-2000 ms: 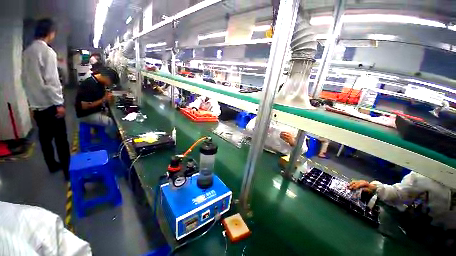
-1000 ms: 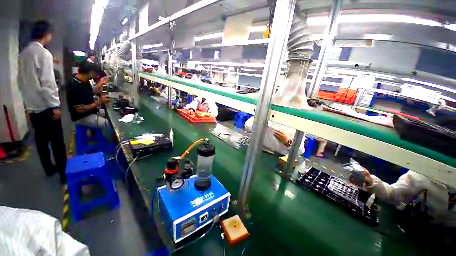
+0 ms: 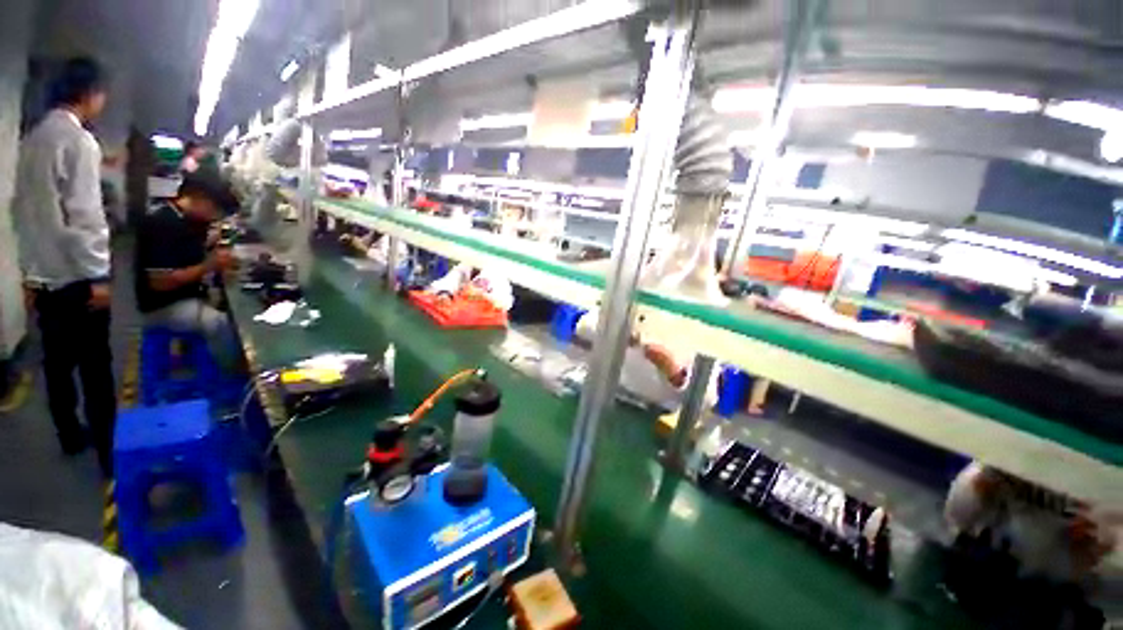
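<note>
Neither of my hands is in view; a white sleeve or garment [image 3: 68, 585] shows at the bottom left edge. Nearest in front is the blue glue dispenser controller [image 3: 446, 542] on the green bench. A dark clear cylinder [image 3: 470, 446] and a black and red regulator with a round gauge [image 3: 394, 478] stand on top of it. An orange tube [image 3: 441, 391] arches from the cylinder. The wooden block [image 3: 543, 601], with a pale top, lies right of the controller at the bottom edge.
A metal post [image 3: 612, 320] rises behind the block. A black divided tray [image 3: 800, 502] lies across the line, with a blurred person at its right. A red-orange basket [image 3: 458, 305] stands farther back. Blue stools [image 3: 176, 480] stand left; one person [image 3: 64, 252] stands, another sits [image 3: 182, 259].
The view has shifted, so the controller, block and stools sit farther left and lower. The person across the line has drawn their hand away from the black tray.
</note>
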